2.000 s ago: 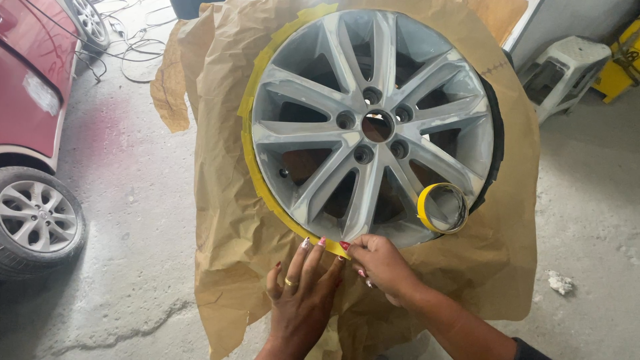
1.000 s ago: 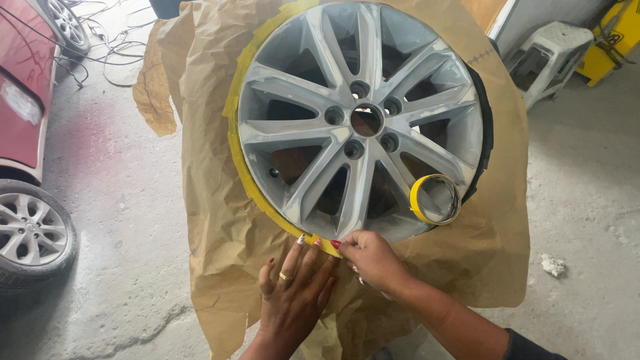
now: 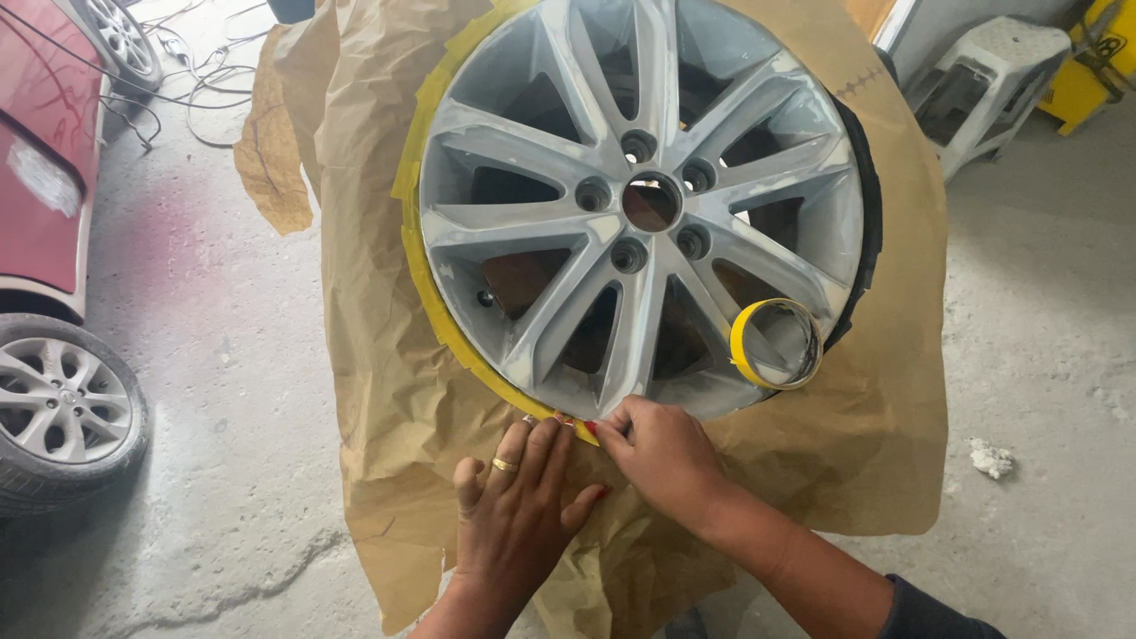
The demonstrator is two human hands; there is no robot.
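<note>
A grey multi-spoke alloy wheel rim (image 3: pixel 652 244) lies face up on brown masking paper (image 3: pixel 382 293). Yellow masking tape (image 3: pixel 432 293) runs along its left and lower-left edge, between rim and paper; a black strip (image 3: pixel 865 213) borders the right side. My left hand (image 3: pixel 519 506) lies flat at the bottom edge, its fingertips pressing on the tape. Beside them, my right hand (image 3: pixel 666 453) pinches the tape's end at the rim's lower edge between thumb and finger. A roll of yellow tape (image 3: pixel 777 344) rests on the lower right of the rim, touching neither hand.
A red car (image 3: pixel 44 169) with a pale patch stands at the left, with a tyred wheel (image 3: pixel 67 404) below it. Cables (image 3: pixel 209 84) lie on the concrete floor. At the upper right are a white plastic stool (image 3: pixel 1003 75) and a yellow object (image 3: pixel 1078 93). A white lump (image 3: pixel 990 457) lies right.
Both hands stay at the rim's lower edge, with the fingers of my left hand pressing on the tape and my right hand pinching it. The tape roll remains at the rim's lower right.
</note>
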